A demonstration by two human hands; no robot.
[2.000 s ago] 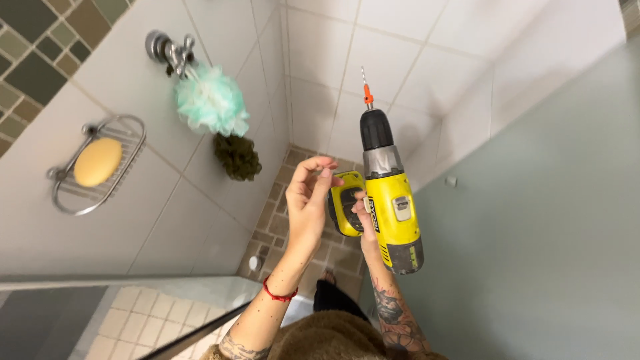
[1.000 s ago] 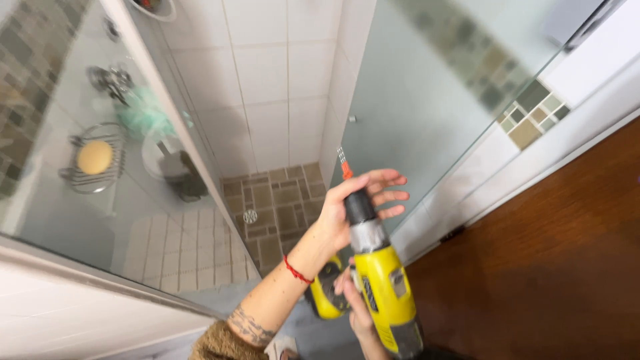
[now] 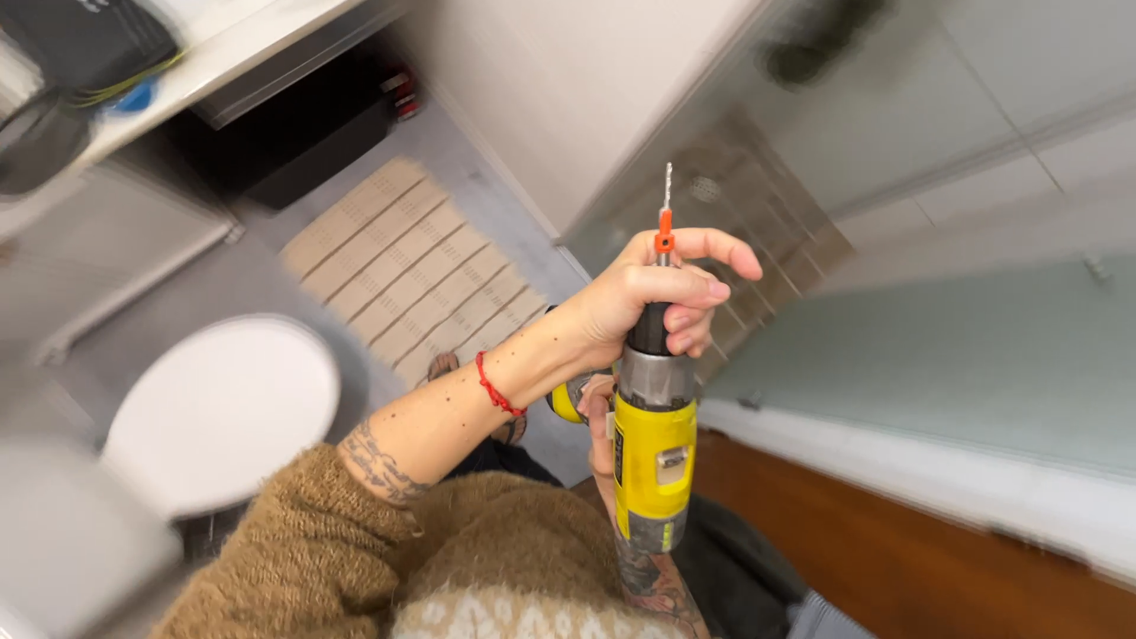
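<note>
A yellow and grey cordless drill [image 3: 655, 444] points away from me with its bit upward in the view. My left hand [image 3: 670, 288], with a red cord bracelet on the wrist, is wrapped around the black chuck [image 3: 650, 330]; its index finger reaches out past it. An orange collar [image 3: 665, 232] sits on the spiral drill bit [image 3: 668, 186] above my fingers. My right hand [image 3: 601, 426] grips the drill's handle, mostly hidden behind the body. Part of the yellow battery base shows left of that hand.
A striped mat [image 3: 417, 266] lies on the grey floor. A round white lid or seat [image 3: 226, 413] is at left, below a white counter [image 3: 213, 67] holding dark items. A frosted glass panel [image 3: 932, 355] stands at right, above a brown wooden surface [image 3: 825, 506].
My left hand has moved from beside the drill onto its chuck. The view has swung from the shower to the bathroom floor.
</note>
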